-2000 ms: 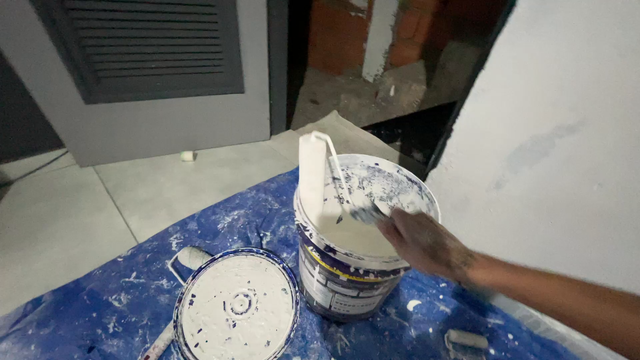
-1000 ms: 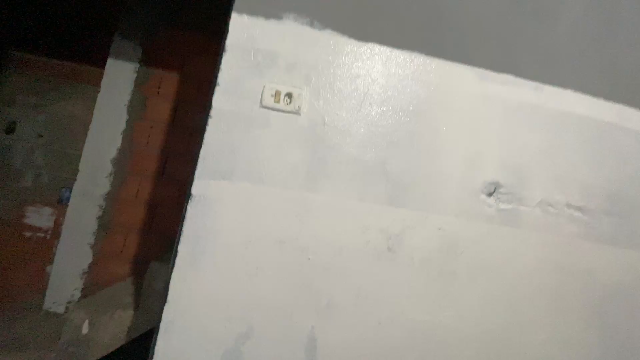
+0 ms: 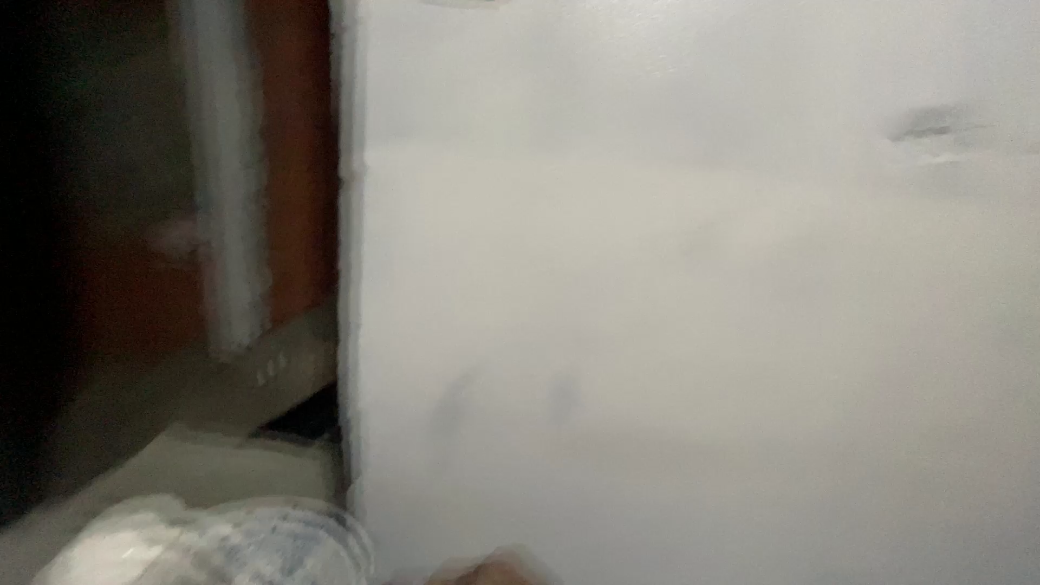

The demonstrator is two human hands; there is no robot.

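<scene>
Strong blur covers the view. At the bottom left shows the top of the paint bucket [image 3: 296, 540], its inside smeared white and blue. A pale rounded shape at its left side looks like the paint roller's cover [image 3: 122, 540]. Only the blurred top of my right hand [image 3: 496, 569] enters at the bottom edge, right of the bucket; its fingers and anything in them are hidden or cut off. My left hand is out of the picture. The white painted wall [image 3: 650, 284] fills the middle and right, with small grey marks low down and a rough damaged patch at upper right.
The wall's vertical edge [image 3: 351, 244] borders a dark opening on the left. Through it show reddish brickwork [image 3: 296, 162] and a pale vertical strip [image 3: 231, 179]. Light floor or sheeting [image 3: 236, 463] lies behind the bucket.
The view swung from the bucket up to the wall, then partly back down. Two seconds ago my right hand held the roller's handle over the bucket; the bucket's top and a hand now show at the bottom edge.
</scene>
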